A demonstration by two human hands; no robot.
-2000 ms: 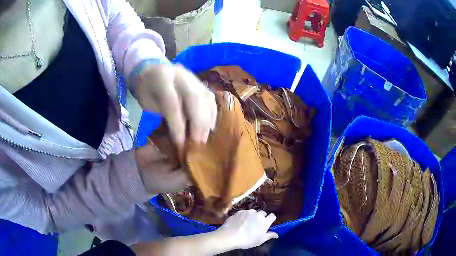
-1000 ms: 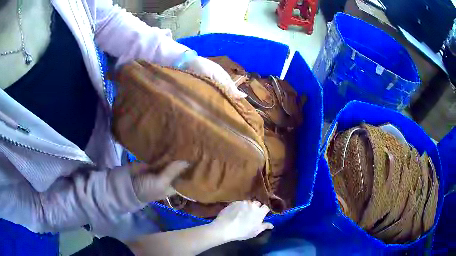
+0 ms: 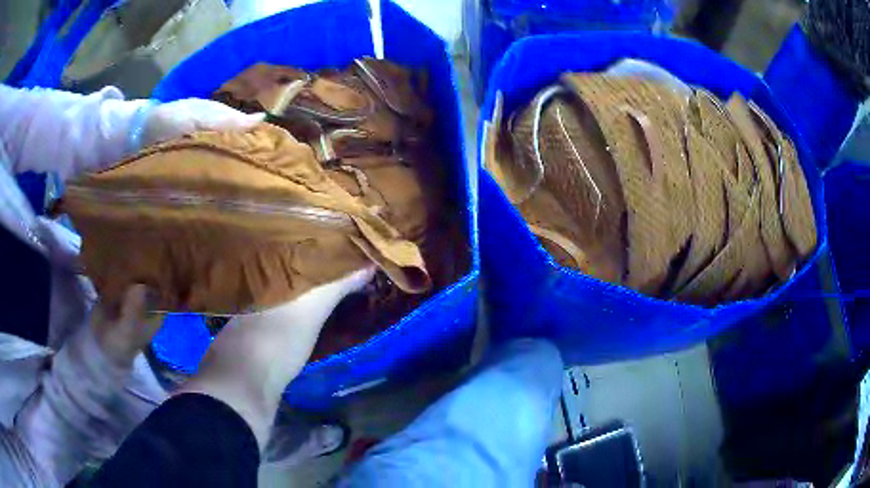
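A smooth orange-brown bag lining (image 3: 229, 238) with a zipper (image 3: 238, 207) along its middle is spread over the left blue bin. Another person's hands hold it, one at its upper edge (image 3: 196, 118) and one at its lower left (image 3: 129, 324). My left hand (image 3: 334, 294) reaches from the bottom, below my black sleeve, to the lining's lower right edge. Its fingers are hidden by the cloth, so I cannot tell whether they grip. My right hand is out of the picture.
Crumpled brown linings (image 3: 382, 124) with pale edges lie in the left blue bin (image 3: 458, 162). The right blue bin (image 3: 611, 329) holds overlapping textured tan shells (image 3: 668, 191). My blue-jeaned leg (image 3: 467, 419) is at the bottom, beside a dark pedal-like object (image 3: 601, 459) on the floor.
The view has swung right, so the bins sit further left. My left hand has moved from the bin's rim to the lining's lower edge. The other person still holds the lining.
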